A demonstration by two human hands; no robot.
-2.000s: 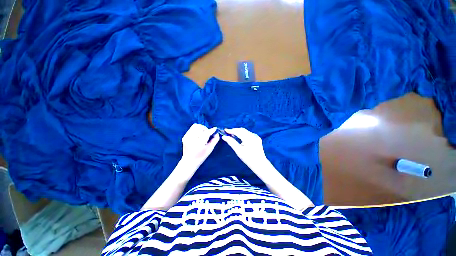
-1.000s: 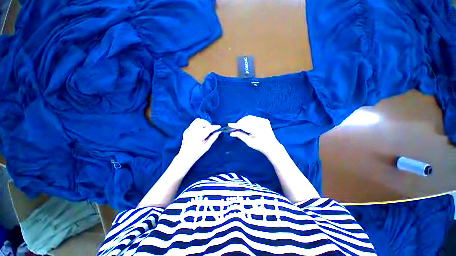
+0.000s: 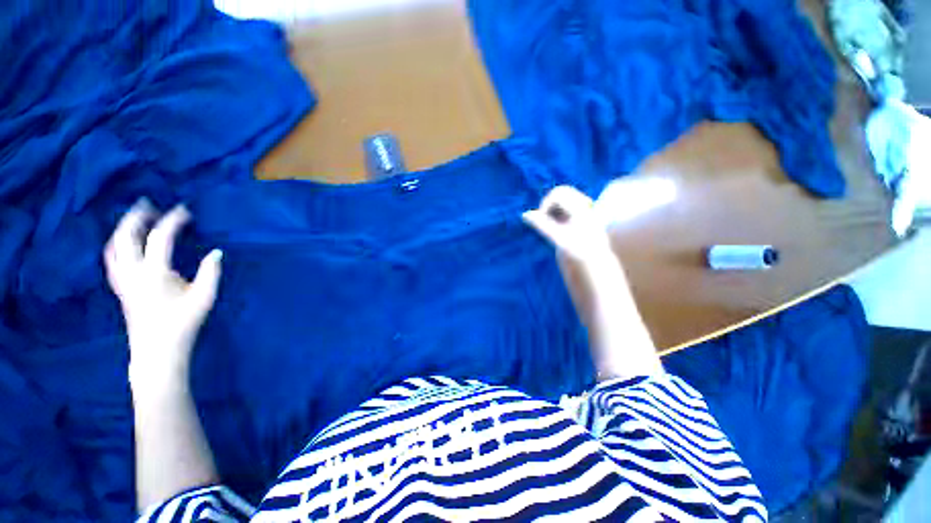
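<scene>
The blue dress [image 3: 388,296] lies spread in front of me, its neckline toward the far side. A small grey hang tag [image 3: 384,154] lies above the neckline, and a tiny neck label [image 3: 410,185] shows at its edge. My left hand [image 3: 163,260] is over the dress's left side with its fingers spread, slightly blurred. My right hand [image 3: 565,220] is at the right neckline corner, thumb and fingertips together at the cloth. Whether it pinches the cloth or holds a small tool is hidden.
Blue garments are heaped at left [image 3: 71,133] and at far right [image 3: 633,82]. A pale cylinder with a dark end [image 3: 742,256] lies on the glossy brown table [image 3: 408,72]. More blue cloth [image 3: 786,409] hangs below the table edge. Pale green cloth [image 3: 868,41] shows at the upper right.
My hands have moved apart from the middle of the dress, left hand leftward and opened, right hand to the right neckline corner. The bodice lies flatter and wider. The view has turned rightward.
</scene>
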